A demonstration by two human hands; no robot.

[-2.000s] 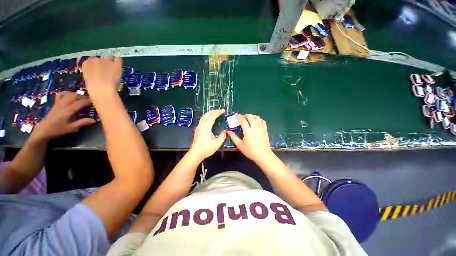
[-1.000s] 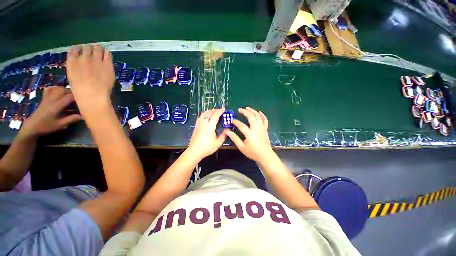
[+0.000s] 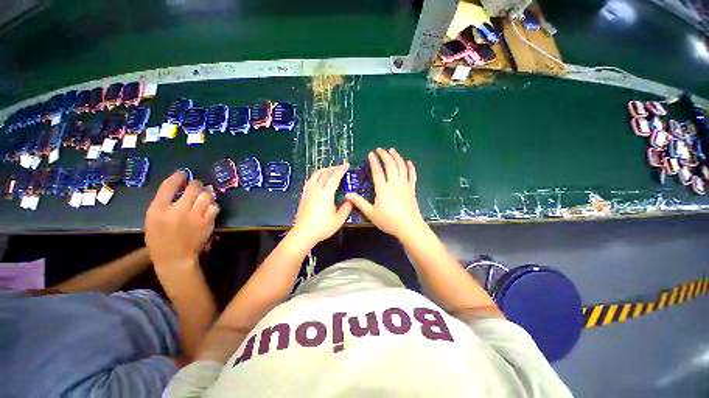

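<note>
A small blue-rimmed watch body (image 3: 357, 180) with a lit dark face lies on or just above the green bench (image 3: 497, 140) in front of me. My left hand (image 3: 322, 200) holds its left side between thumb and fingers. My right hand (image 3: 392, 190) is at its right side, fingers over its right edge and thumb at its lower edge. The fingers partly hide the unit. Whether it touches the bench I cannot tell.
Rows of blue and red watch bodies (image 3: 278, 176) stand to the left, some with white tabs. Another person's hand (image 3: 180, 221) is at the lower row. More units (image 3: 659, 138) lie far right. A cardboard tray (image 3: 536, 58) is behind the rail, a blue stool (image 3: 538, 311) below.
The unit showed a white patch two seconds ago and now shows its lit face. My right fingers have closed in over its right side. The neighbour's arms have drawn back from the upper rows.
</note>
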